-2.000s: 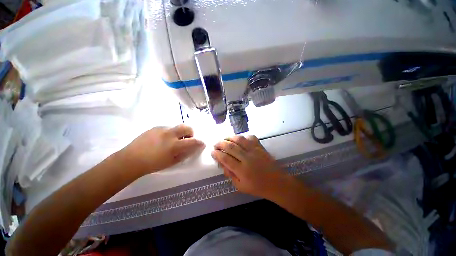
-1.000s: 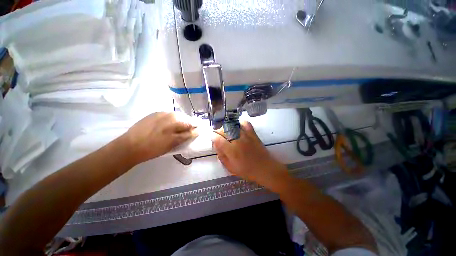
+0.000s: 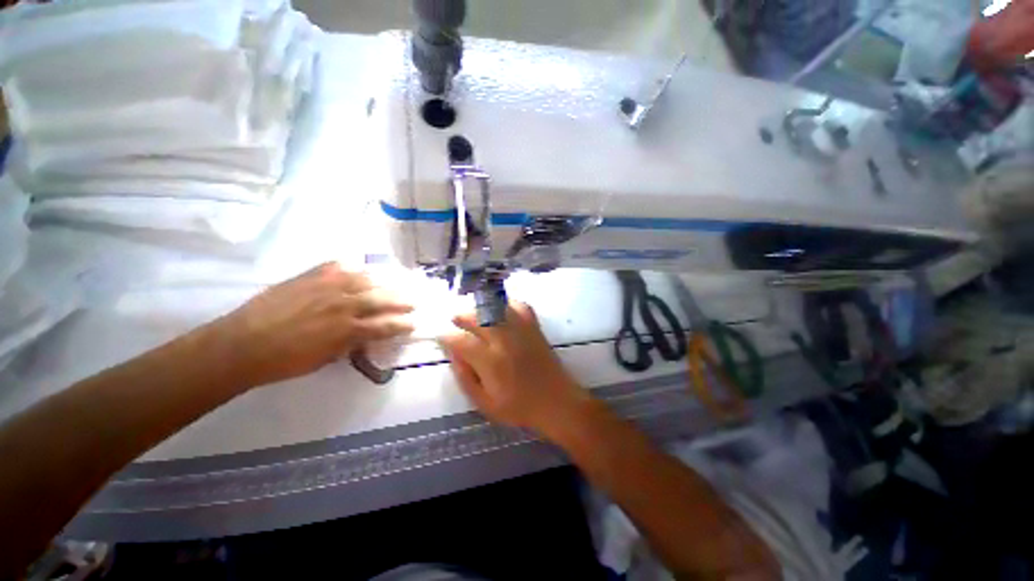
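A white industrial sewing machine (image 3: 635,170) with a blue stripe stands across the view. Its needle area is brightly lit and washed out. My left hand (image 3: 323,323) lies palm down on the white bed, left of the needle area, fingers pointing to it. My right hand (image 3: 505,363) is just in front of and right of the needle area, fingertips partly behind the presser parts. Any white fabric under the fingers is lost in the glare, so I cannot tell what either hand holds.
A thick stack of white pieces (image 3: 147,125) lies at the left. Black-handled scissors (image 3: 649,331) and scissors with orange and green loops (image 3: 726,365) lie right of my right hand. The grey ruler-marked edge (image 3: 340,469) runs in front. White fabric (image 3: 748,465) hangs below at the right.
The view has shifted, showing more behind the machine. My hands remain beside the needle area. My left fingers look more spread, and the dark curved slot before the bed shows beside them.
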